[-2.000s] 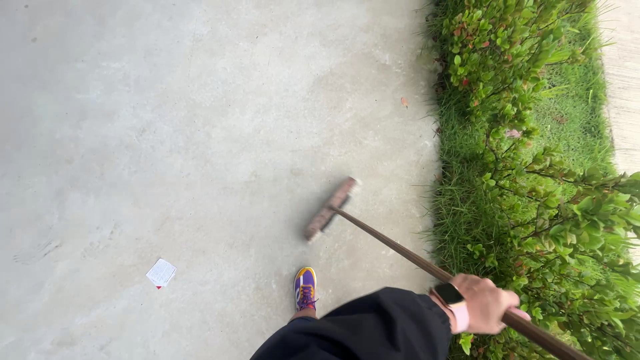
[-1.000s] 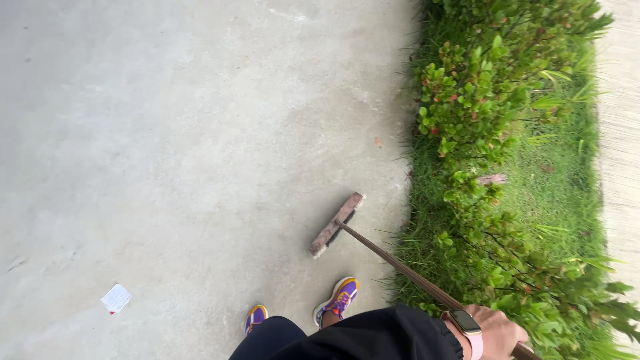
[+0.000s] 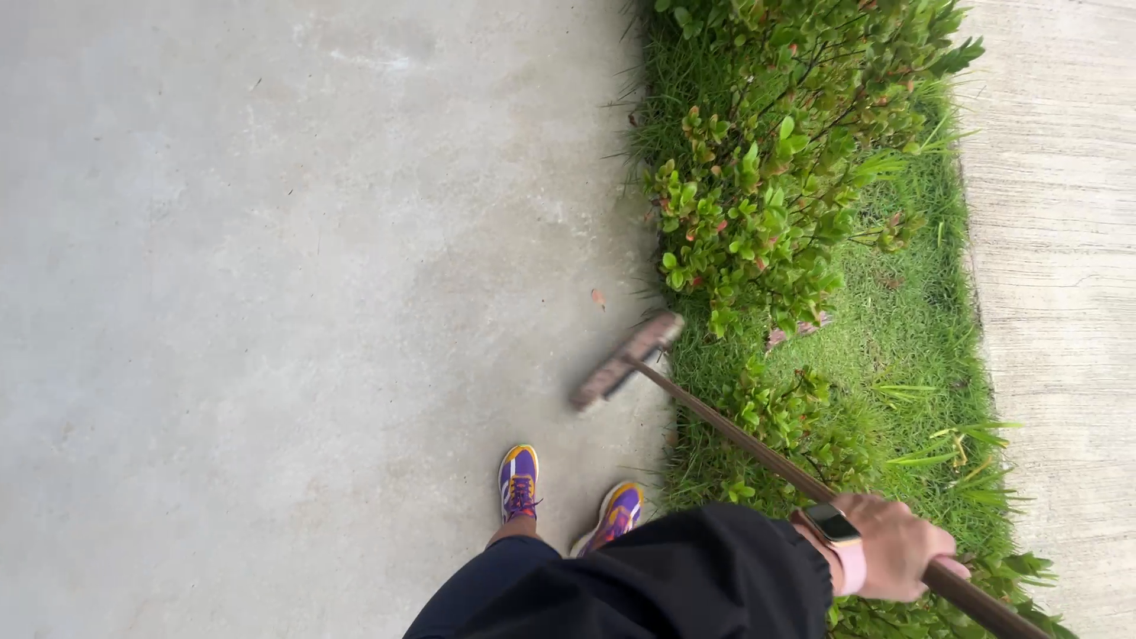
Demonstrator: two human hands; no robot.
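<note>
My left hand point(image 3: 896, 546), with a smartwatch point(image 3: 832, 523) on a pink band, is closed around the brown pole point(image 3: 745, 439) of a push broom. The arm, in a black sleeve, reaches across from the bottom middle. The broom's wide head point(image 3: 627, 360), brownish and blurred, lies tilted on the concrete, its upper right end at the grass edge. The pole runs from the head down to the right, past my hand and out at the bottom right. A small reddish-brown leaf point(image 3: 598, 299) lies just above the head. My right hand is out of view.
Grey concrete point(image 3: 266, 311) spans the left side. A strip of grass and leafy shrubs point(image 3: 763, 204) borders it, with ridged pale paving point(image 3: 1047, 266) beyond. My feet in purple and yellow sneakers point(image 3: 519, 484) stand below the broom head.
The broom head has moved to the grass edge from the concrete beside it. The white card-like piece seen on the concrete earlier is out of view. My left hand keeps its hold on the pole.
</note>
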